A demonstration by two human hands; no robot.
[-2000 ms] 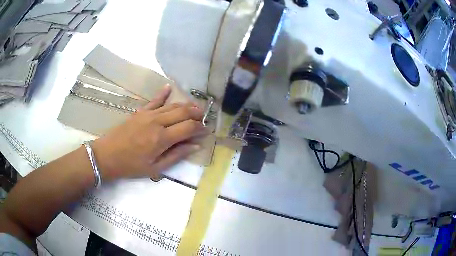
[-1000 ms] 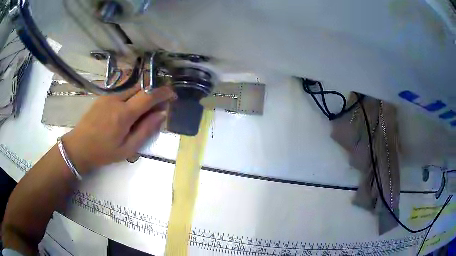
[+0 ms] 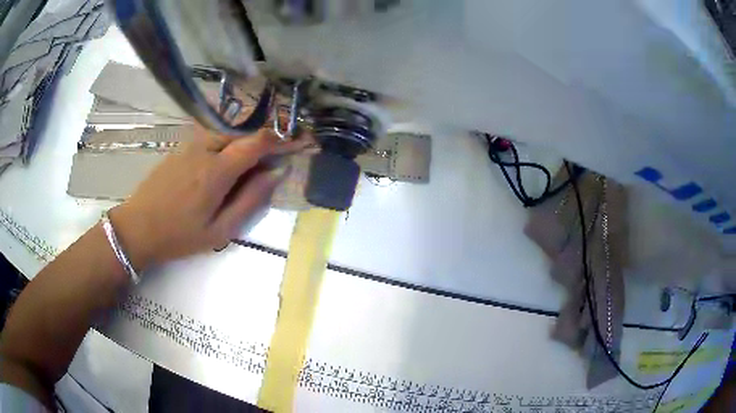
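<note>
A grey-beige zippered panel (image 3: 121,173) lies across the machine bed, with a toothed line along it and its far end (image 3: 410,157) showing right of the black cylinder (image 3: 332,179). My left hand (image 3: 194,189), with a bangle at the wrist, lies on the panel left of the presser foot area. Its fingertips are near the small metal parts (image 3: 288,121) and partly blurred; whether they pinch the fabric is unclear. A yellow tape (image 3: 300,306) runs from under the cylinder over the table's front edge. My right hand is not in view.
The white machine head (image 3: 500,73) with blue lettering fills the top. A cut-piece stack (image 3: 36,77) lies far left. Hanging zipper pieces (image 3: 585,258) and a black cable (image 3: 520,181) are at the right. A ruler scale (image 3: 355,383) runs along the front edge.
The view has shifted from the first frame, showing the machine head lower. The panel's end now shows right of the cylinder. My left hand remains on the panel, its fingers more bent than at first.
</note>
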